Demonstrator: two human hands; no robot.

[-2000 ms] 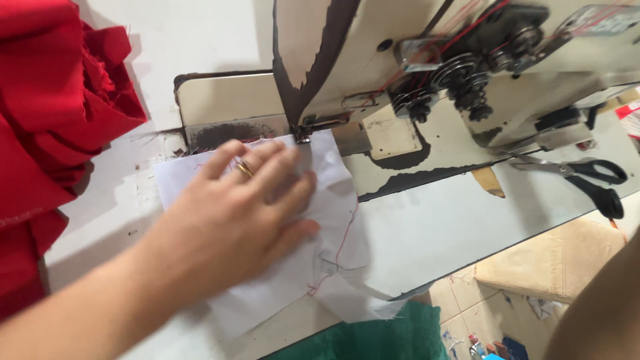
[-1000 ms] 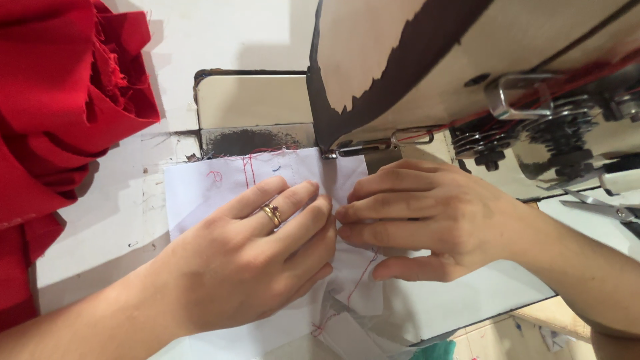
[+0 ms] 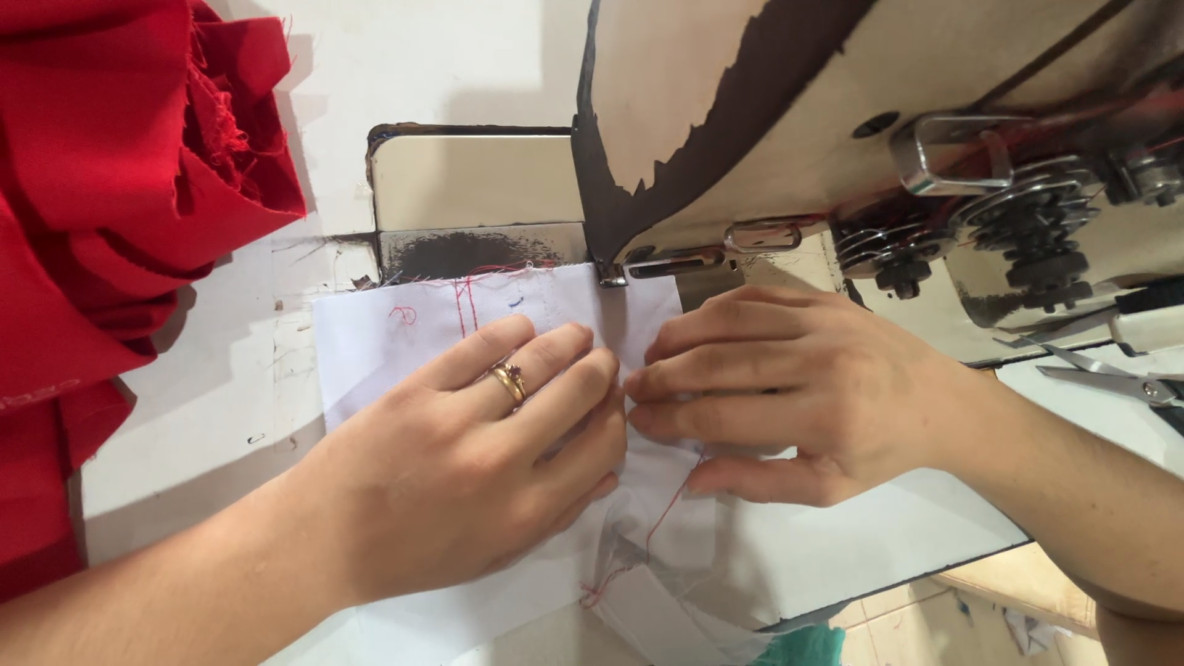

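Observation:
A piece of white fabric with red stitching lies under the presser foot of a sewing machine. My left hand, with a gold ring on one finger, rests flat on the fabric, left of and below the foot. Just to its right, my right hand lies with bent fingertips on the fabric's right part, close to the left fingers. A loose red thread trails over the lower part of the cloth. The needle cannot be made out.
Red fabric is heaped at the left. Metal tension discs stick out from the machine at the right. Open scissors lie at the right edge. Green fabric shows below the table edge.
My right hand has come in from the right onto the white fabric. My left hand has stayed on the fabric. The view has moved closer to the machine.

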